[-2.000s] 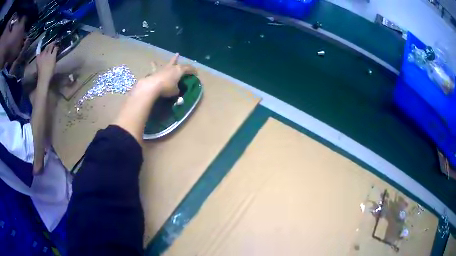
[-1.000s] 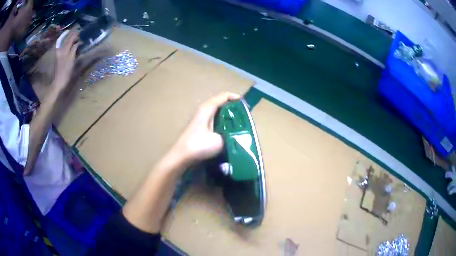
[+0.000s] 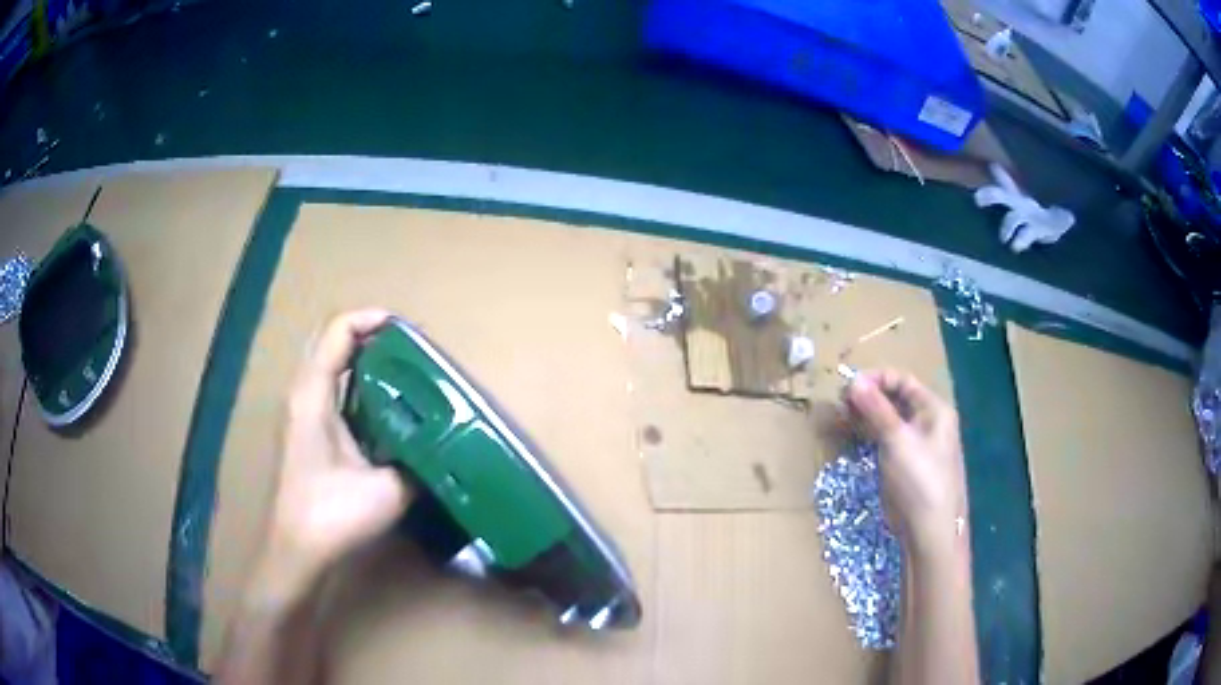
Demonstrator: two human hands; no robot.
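My left hand (image 3: 321, 482) holds a glossy green oval housing (image 3: 469, 462) by its left edge, tilted above the cardboard sheet. The housing's chrome rim faces right, and its lower end is dark with small silver parts. My right hand (image 3: 904, 435) is at the right, thumb and fingertip pinching a small silver part (image 3: 846, 373). Below and beside it lies a glittering pile of small silver parts (image 3: 857, 549). A brown-stained cardboard pad (image 3: 710, 455) lies beyond my hands, with small white round pieces (image 3: 799, 351) on it.
A second green housing (image 3: 78, 328) lies on the left cardboard sheet. A blue bin (image 3: 830, 60) stands beyond the pale edge strip, with a white glove (image 3: 1024, 214) to its right. A thin stick (image 3: 881, 329) lies right of the pad. More cardboard (image 3: 1111, 509) lies at the right.
The view has swung right. My left hand has brought the housing over the near cardboard sheet. My right hand has come into view, pinching a small silver part.
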